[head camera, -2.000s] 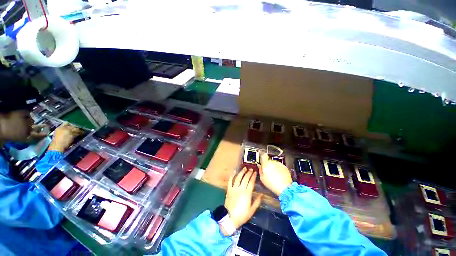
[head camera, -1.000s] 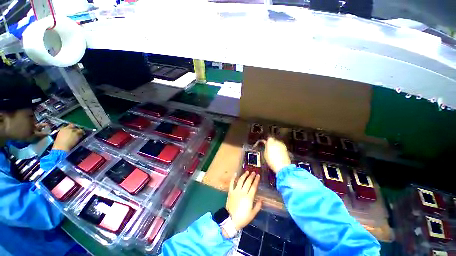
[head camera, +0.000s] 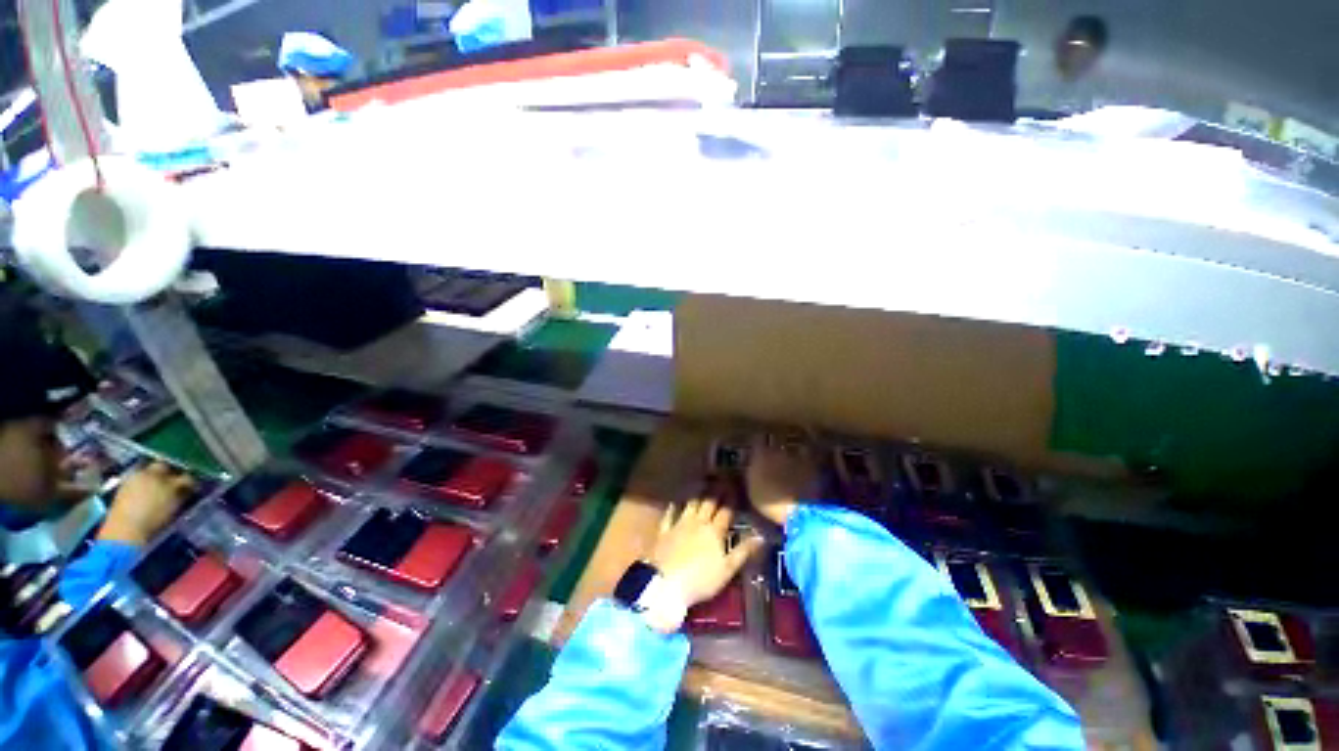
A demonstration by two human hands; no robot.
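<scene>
The unit tray (head camera: pixel 1094 690) holds two rows of red units on a tan board (head camera: pixel 629 514). Units such as the one at the right (head camera: pixel 1060 599) show pale frames round dark windows. My left hand (head camera: pixel 702 549) lies with fingers spread over the left end of the tray, its fingertips at a back-row unit (head camera: pixel 728 458). My right hand (head camera: pixel 783 477) is at the back row just right of it, dark and partly hidden by its sleeve. Whether it holds anything cannot be seen. The panel tray (head camera: pixel 749 728) is cut off by the bottom edge.
Stacked trays of red units with black screens (head camera: pixel 543 580) stand left; another stack (head camera: pixel 1226 675) is at the right edge. A cardboard sheet (head camera: pixel 866 367) stands behind. A white shelf (head camera: pixel 661 191) crosses above, with a tape roll (head camera: pixel 100 231) hanging. A neighbouring worker's hand (head camera: pixel 147 502) shows left.
The view has tilted up. My right hand has moved from the front row to the back row. My left hand has moved forward, further over the unit tray.
</scene>
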